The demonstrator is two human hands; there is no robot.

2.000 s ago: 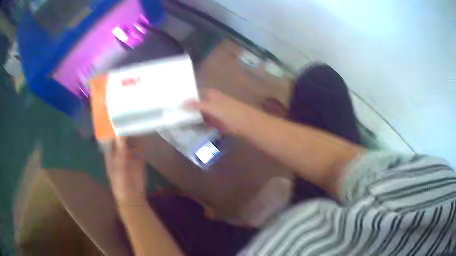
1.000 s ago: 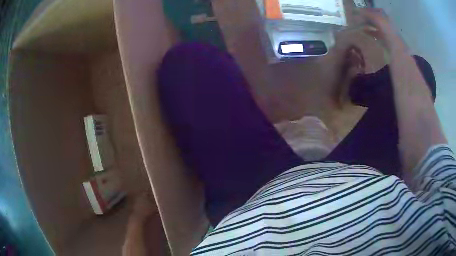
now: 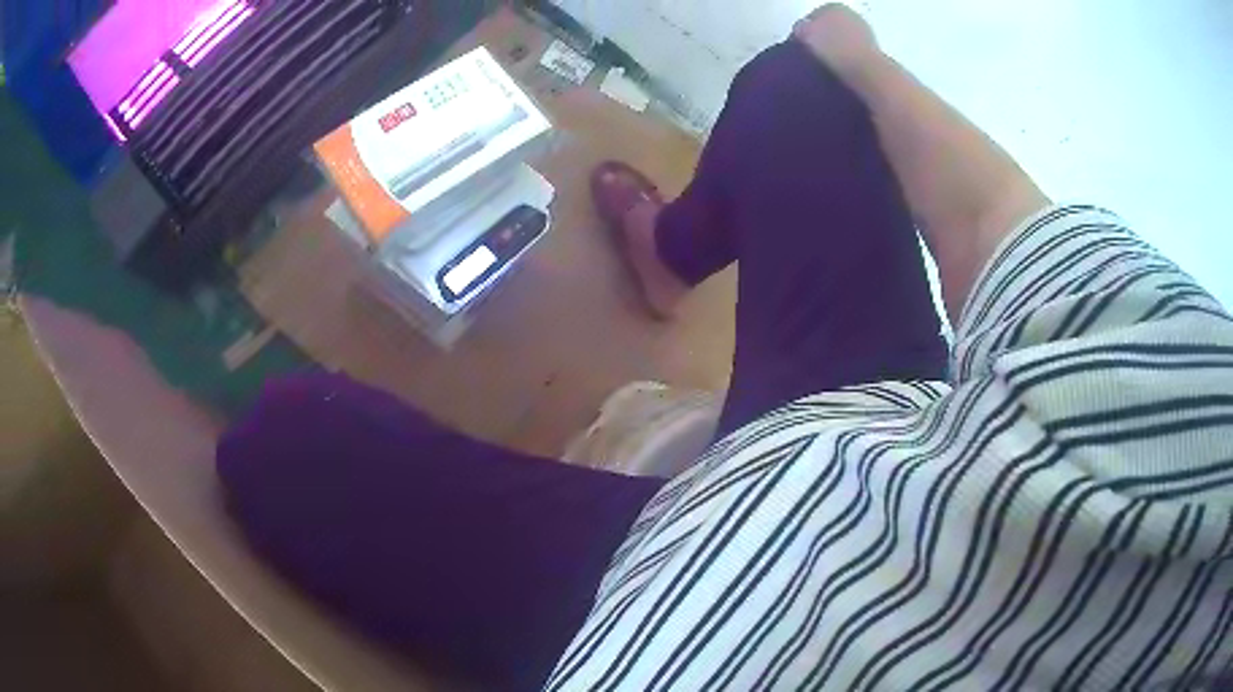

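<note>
A white product box (image 3: 440, 133) with an orange end band and a small red logo lies face up on the digital scale (image 3: 467, 277). The scale's dark panel shows a glowing white display on the side nearest me. Clear film edges show around the box. My right hand (image 3: 841, 38) rests on my right knee at the top, away from the box; its fingers are partly cut off from clear view. My left hand is not visible; the shipping carton (image 3: 149, 473) at the lower left is dark inside.
The roller conveyor (image 3: 271, 102) lies at the upper left, before the heat-shrink machine's glowing pink opening (image 3: 162, 61). The cardboard sheet (image 3: 568, 352) lies under the scale. Paper labels (image 3: 565, 62) lie near the white wall (image 3: 1082, 108). A pale crumpled thing (image 3: 649, 426) is between my legs.
The view has swung back from the carton toward the scale and machine. My right hand has left the box area for my knee. My left hand, earlier inside the carton, is out of sight.
</note>
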